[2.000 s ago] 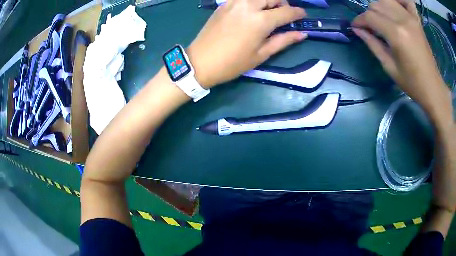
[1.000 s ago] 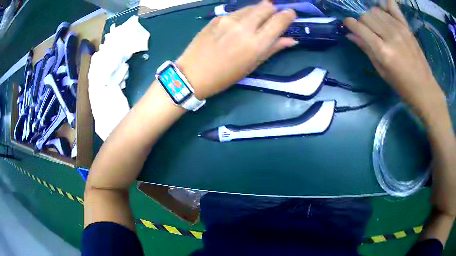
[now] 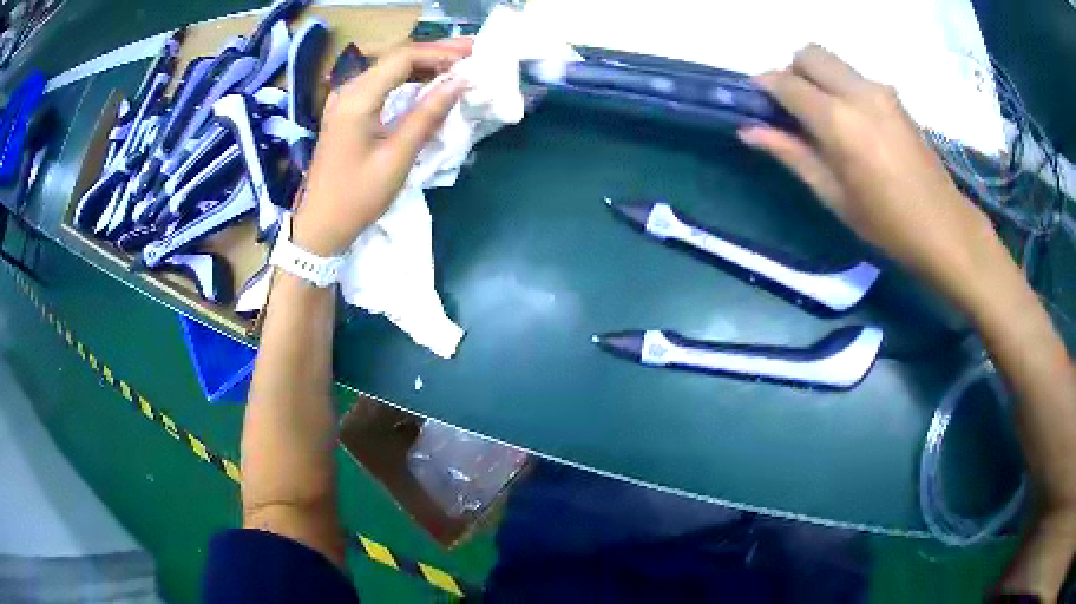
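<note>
My right hand (image 3: 867,153) holds a dark 3D pen (image 3: 673,89) by its tail end; the pen is blurred and lies level, pointing left. My left hand (image 3: 372,142) grips a crumpled white wiping cloth (image 3: 490,89) between thumb and fingers, and the cloth is at the pen's tip end, which it hides. The rest of the cloth hangs down over the mat below the left hand. Two more pens, white and dark, lie on the green mat, an upper one (image 3: 755,260) and a lower one (image 3: 755,358), both with tips to the left.
An open carton (image 3: 254,301) heaped with pens stands at left. A white sheet (image 3: 755,35) lies at the far edge. A clear filament coil (image 3: 944,472) is at right, with strands and cables (image 3: 1003,177) behind. A box with clear plastic (image 3: 460,472) sits below the bench edge.
The view has shifted to the right and up relative to the bench. My left hand has left the pen and now grips the cloth at the tip. My right hand has taken the pen's tail.
</note>
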